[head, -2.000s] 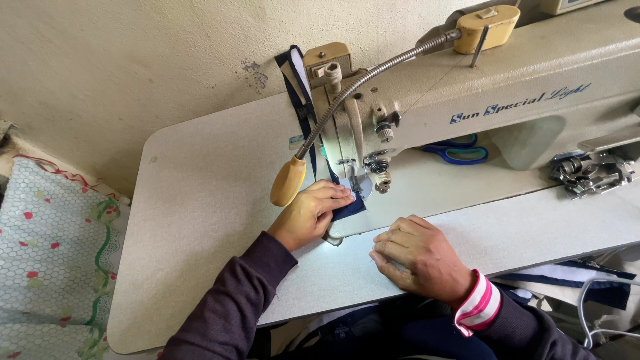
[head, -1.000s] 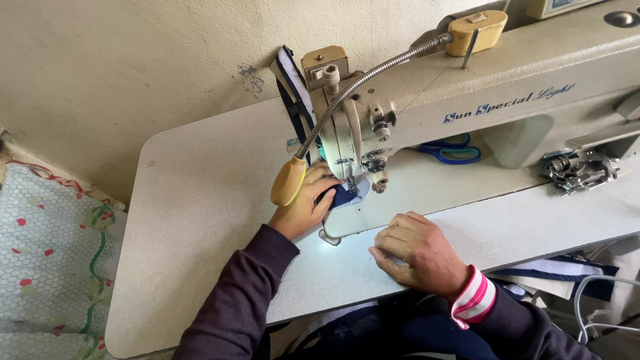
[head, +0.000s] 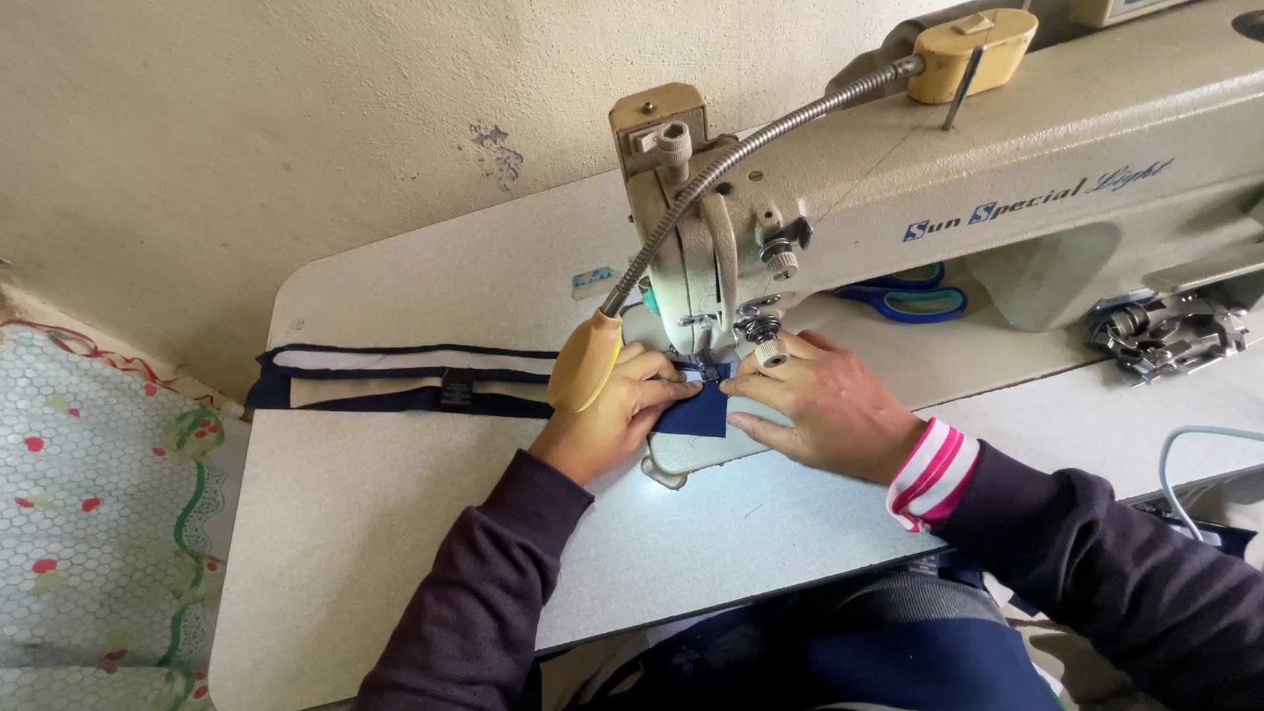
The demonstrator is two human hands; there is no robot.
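Note:
A long navy fabric band point(head: 504, 403) with white and beige inner strips and a small black label lies across the table's left part. Its navy end point(head: 691, 415) is under the presser foot point(head: 707, 369) of the industrial sewing machine point(head: 849, 188). My left hand point(head: 617, 400) presses on the navy cloth just left of the foot, fingers bent, partly behind the lamp head. At the right of the foot, my right hand point(head: 820, 400) touches the cloth's edge with its fingertips, thumb below, partly behind the tension knob. Whether it pinches the cloth is not clear.
A yellow gooseneck lamp head point(head: 585, 363) hangs over my left hand. Blue-handled scissors point(head: 908, 296) lie under the machine arm. A metal bobbin winder point(head: 1165, 331) sits at the right. A wall stands behind, and patterned cloth point(head: 99, 513) hangs at the left.
The band, earlier standing up behind the machine head, now lies out to the left. My right hand has moved from the table's front up to the presser foot.

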